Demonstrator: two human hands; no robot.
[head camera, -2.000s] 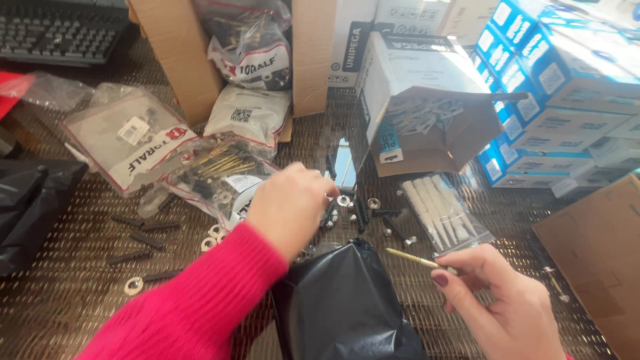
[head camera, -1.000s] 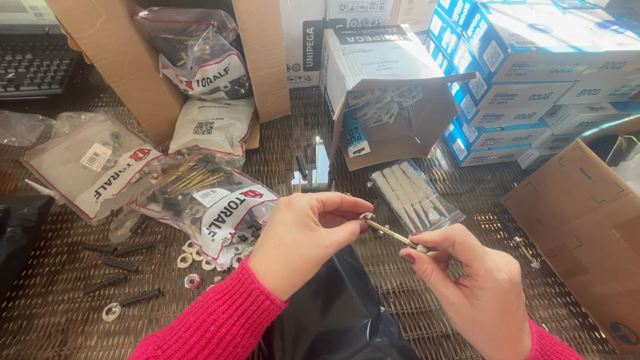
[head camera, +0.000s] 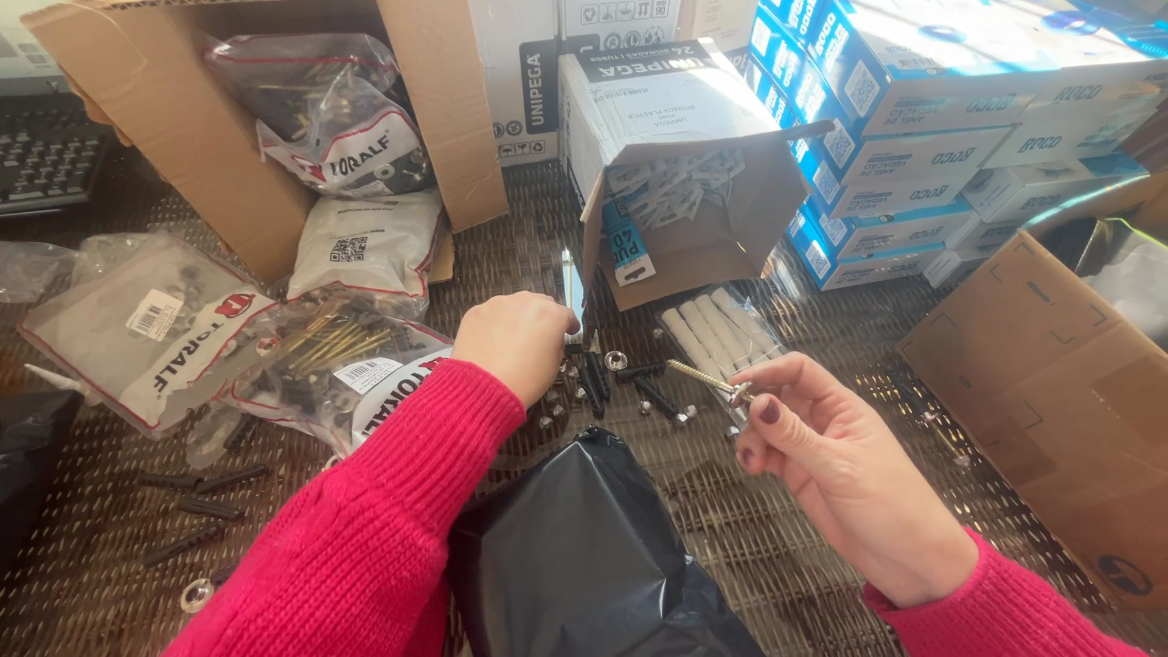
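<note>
Between thumb and fingers my right hand (head camera: 821, 456) holds a brass-coloured screw (head camera: 701, 373), its tip pointing up and left, with a metal washer or nut at its near end. My left hand (head camera: 516, 342) is over the small hardware at the middle; its fingertips are hidden, so a hold cannot be told. Black plastic wall plugs (head camera: 659, 396), chrome caps and a washer (head camera: 615, 360) lie beside it. A black plastic bag (head camera: 584, 547) lies below, between my forearms. A clear bag of off-white rods (head camera: 716, 328) is just beyond my right hand.
Toralf bags of hardware (head camera: 319, 356) lie at left, more in an upright cardboard box (head camera: 456, 119). An open Unipega carton (head camera: 693, 265) and stacked Roco boxes (head camera: 922, 182) stand behind. Another cardboard box (head camera: 1049, 411) is at right, a keyboard (head camera: 50, 155) at far left. Loose wall plugs (head camera: 214, 506) lie lower left.
One second ago both hands met at the screw; my left hand has since moved away to the small parts. The screw stays in my right hand, with a washer-like piece now near its thick end.
</note>
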